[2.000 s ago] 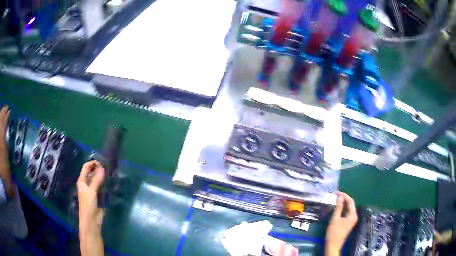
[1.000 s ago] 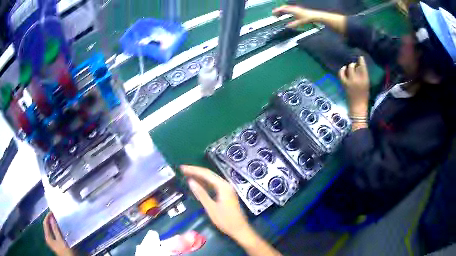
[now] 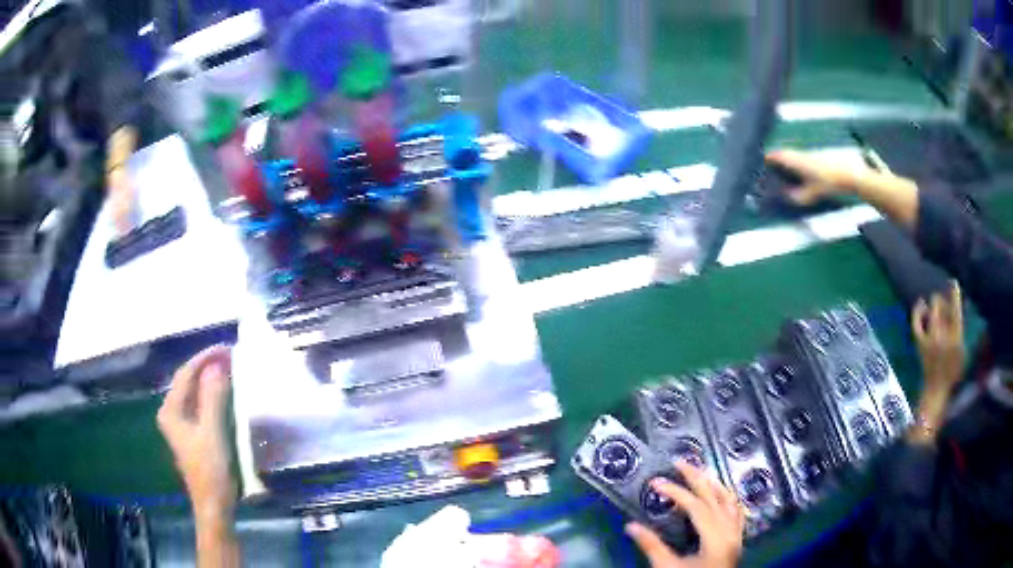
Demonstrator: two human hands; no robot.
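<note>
The glue dispensing machine (image 3: pixel 389 411) stands in front of me, with red syringes (image 3: pixel 317 166) with green caps over its fixture (image 3: pixel 383 311). A dark part lies under the syringe tips, blurred and partly hidden. My left hand (image 3: pixel 200 427) is at the machine's left edge, fingers slightly apart, holding nothing visible. My right hand (image 3: pixel 698 519) is on a three-driver speaker unit (image 3: pixel 618 457), thumb and fingers around its near end. This unit lies at an angle to the row of speaker units (image 3: pixel 739 427) on the green surface and partly covers the nearest one.
A crumpled white cloth (image 3: pixel 428 539) and a pink one (image 3: pixel 520 550) lie before the machine. A blue bin (image 3: pixel 578 128) and grey post (image 3: pixel 744 155) are beyond. A white-topped board (image 3: pixel 144 294) with a dark unit is left. A neighbour's hands (image 3: pixel 942 344) are right.
The view has turned right, then partly back left. My right hand has moved from the machine's right side onto a speaker unit. My left hand, earlier by a dark part, is now beside the machine.
</note>
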